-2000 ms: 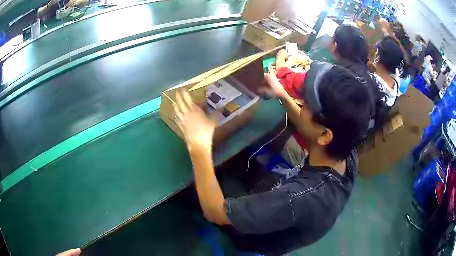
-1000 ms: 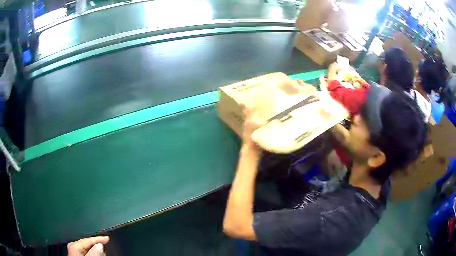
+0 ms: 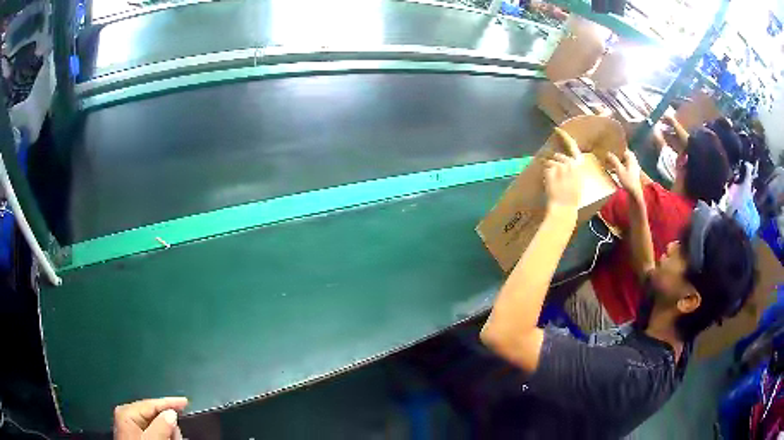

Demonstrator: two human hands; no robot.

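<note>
My left hand [image 3: 150, 418] shows at the bottom left, cut off by the frame edge, beside the near edge of the green worktop [image 3: 258, 318]. Its index finger and thumb point right, close together; I cannot tell whether they hold anything. My right hand is not in view. A brown carton [image 3: 520, 225] with dark print is at the worktop's right part, tilted, with a rounded flap raised. The neighbouring worker [image 3: 593, 369] has both hands on the carton and its flap.
A bright green strip [image 3: 301, 204] separates the worktop from a dark conveyor-like surface [image 3: 318, 129]. An open carton [image 3: 563, 101] stands at the far right. A white pipe [image 3: 30, 228] is at the left, a white cable [image 3: 593, 258] hangs at the right. Other people sit beyond the neighbour.
The neighbour's carton has moved right and tilted up, and its flap is now raised away from me. The view has turned left. My left hand has come further into view since the earliest frame.
</note>
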